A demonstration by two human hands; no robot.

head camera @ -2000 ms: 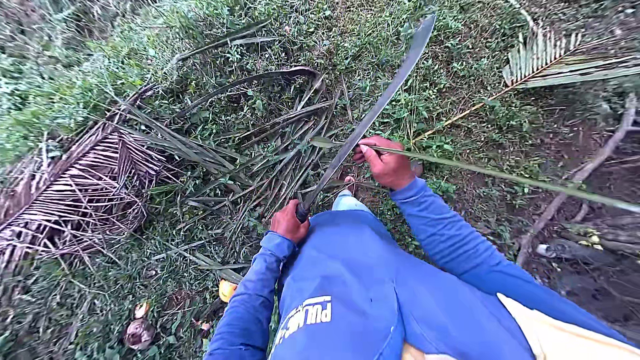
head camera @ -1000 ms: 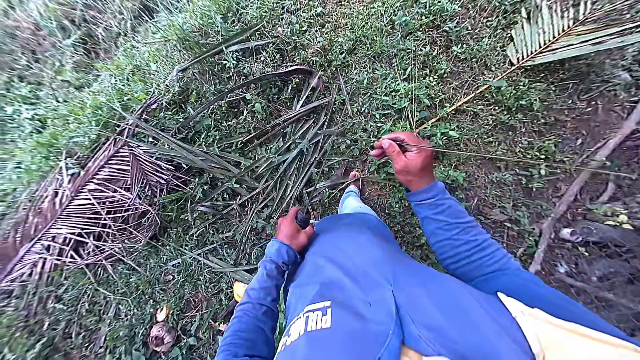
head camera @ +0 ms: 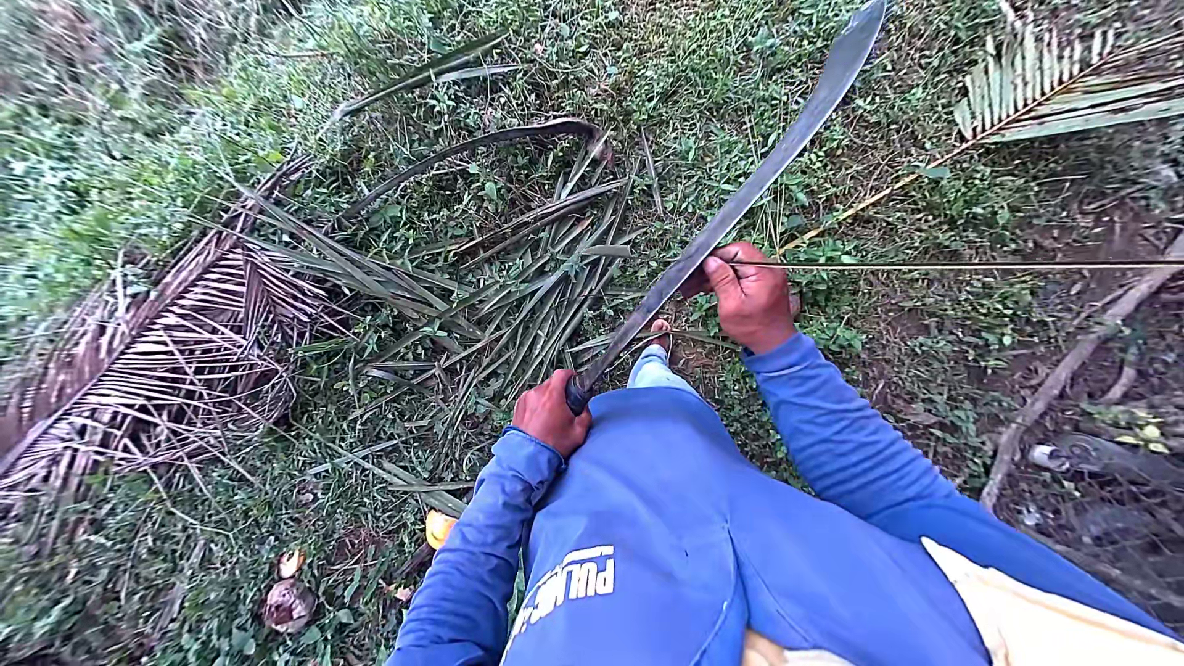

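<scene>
My left hand (head camera: 551,413) grips the dark handle of a machete (head camera: 740,202) near my waist. Its long curved blade rises toward the upper right and passes beside my right hand (head camera: 751,294). That hand pinches the end of a thin leaf midrib (head camera: 962,266), which stretches to the right edge of the view. Whether the blade touches the strip cannot be told. Beyond the blade, a heap of cut green leaf strips (head camera: 546,296) lies on the grass.
A dry brown palm frond (head camera: 157,361) lies at left, a greener frond (head camera: 1045,97) at upper right. At right are a branch (head camera: 1064,370) and a plastic bottle (head camera: 1101,458). A round brown husk (head camera: 289,606) lies lower left. My bare foot (head camera: 660,335) shows below the blade.
The full blade shows again beside my right hand; one second ago it was barely visible. The strip held in my right hand looked broad and green two seconds ago and is thin now.
</scene>
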